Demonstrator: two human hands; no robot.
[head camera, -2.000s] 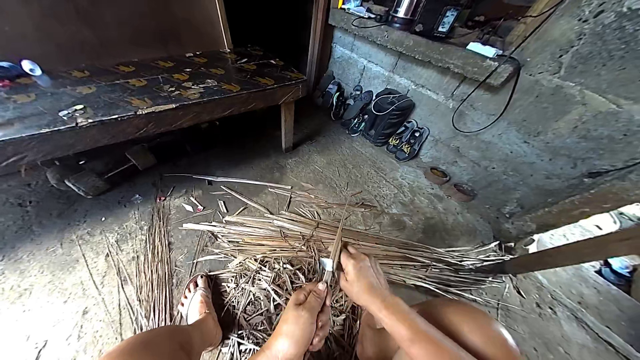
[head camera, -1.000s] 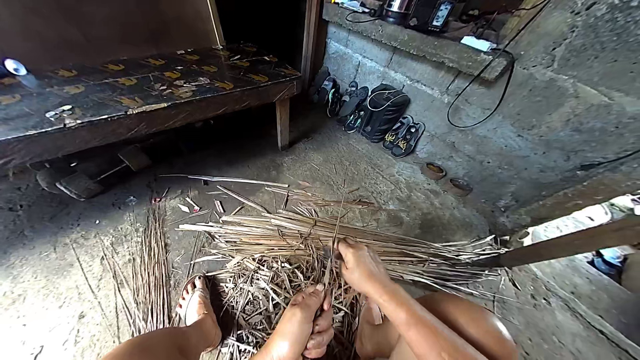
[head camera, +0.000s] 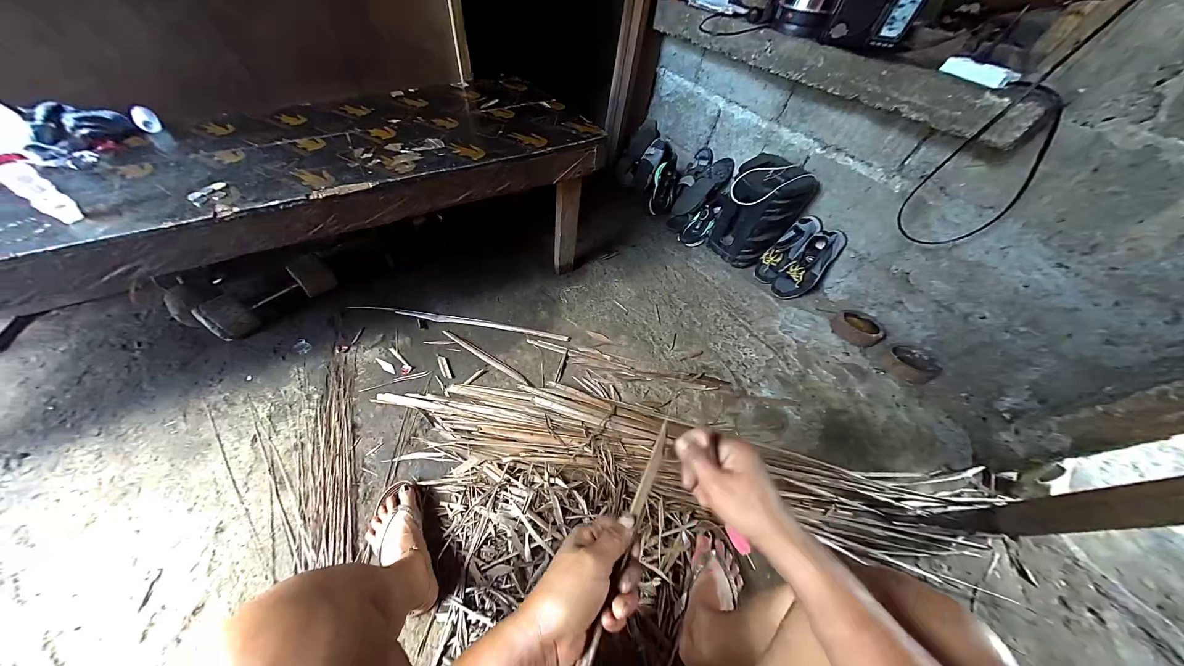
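Note:
In the head view my left hand (head camera: 587, 573) is closed round a dried leaf strip (head camera: 650, 472), whose tip points up and away from me. My right hand (head camera: 726, 472) is to the right of that tip, fingers curled; what lies inside them is hidden. A small pink object (head camera: 737, 541) shows just below the right wrist. Under both hands lies a heap of dry leaf shavings (head camera: 504, 546) between my sandalled feet. Beyond it a bundle of long dried leaf strips (head camera: 527, 416) stretches to the right, and a bunch of thin ribs (head camera: 338, 462) lies at the left.
A low wooden bench (head camera: 370, 190) with a patterned top stands at the back left. Footwear (head camera: 805, 264) and a black bag (head camera: 763, 208) line the block wall. Two small round pots (head camera: 857, 327) sit nearby. A wooden beam (head camera: 1091, 509) juts in from the right; a black cable (head camera: 1045, 157) hangs above.
My right hand has come away from my left hand, up and to the right. The leaf strip stays in my left hand.

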